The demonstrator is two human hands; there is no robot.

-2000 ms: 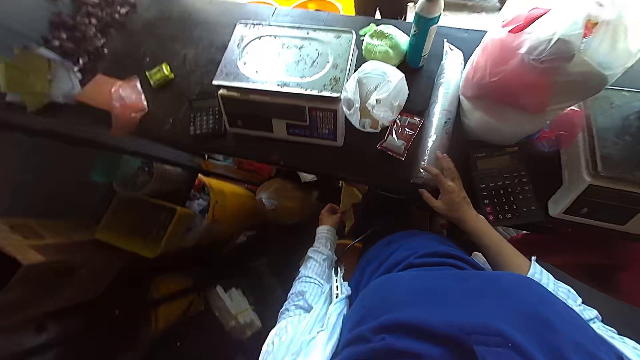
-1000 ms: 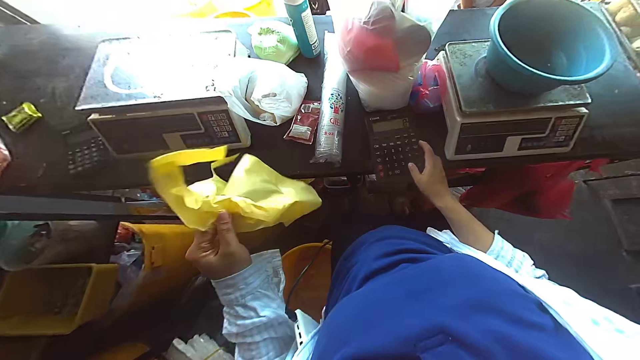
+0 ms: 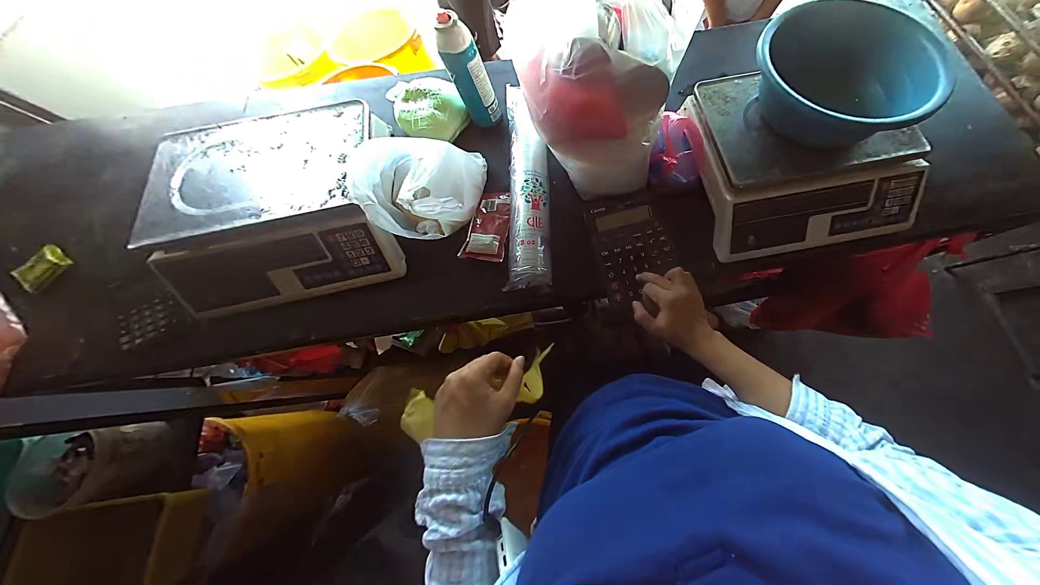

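My left hand is closed on a yellow plastic bag, below the counter's front edge; the bag shows on both sides of the hand and is partly hidden by it. My right hand rests with its fingertips on the lower keys of a black calculator on the dark counter. Left of the calculator lies a sleeve of clear plastic cups. Beside that are a small red packet and a white plastic bag with something inside, which leans against a weighing scale.
A second scale at right carries a blue-green basin. A large filled plastic bag, a spray can and a green bundle stand behind. Red plastic hangs off the counter's front. Yellow bins are below left. A person's arms show at the top.
My left hand has moved lower with the yellow bag, which was spread out above the counter's edge one second ago. My right hand went from beside the cup sleeve to the calculator.
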